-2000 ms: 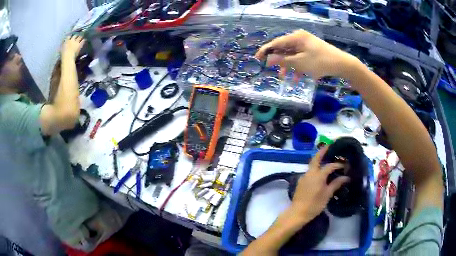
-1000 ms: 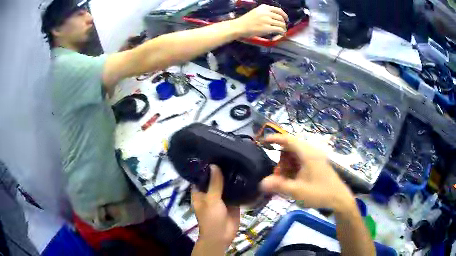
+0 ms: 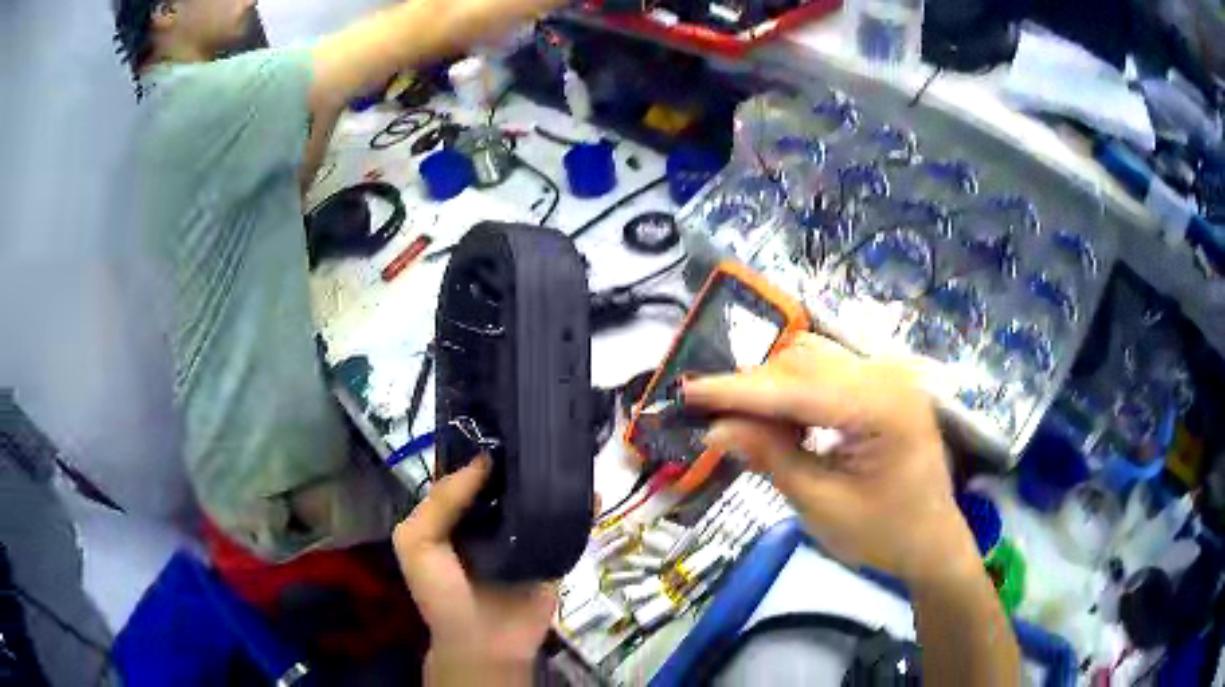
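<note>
My left hand (image 3: 464,591) grips a black oblong unit (image 3: 517,403) by its lower end and holds it upright over the bench. Its ridged side faces me; its glossy inner face is turned left. My right hand (image 3: 840,463) is to its right, over the lower part of the orange-framed multimeter (image 3: 793,311). Its thumb and forefinger are close together. A dark shape shows between them, but I cannot tell whether it is a small part held or the multimeter behind.
A clear tray of round drivers (image 3: 927,248) lies behind. The blue tray (image 3: 732,604) at the bottom holds a black headband (image 3: 806,625). Silver packs with yellow tape (image 3: 638,577) lie beside it. A person in a green shirt (image 3: 235,295) reaches across at the left.
My left hand has taken the black unit from the blue tray and now turned it upright. My right hand has left the driver tray and come down in front of the multimeter. The view has swung left.
</note>
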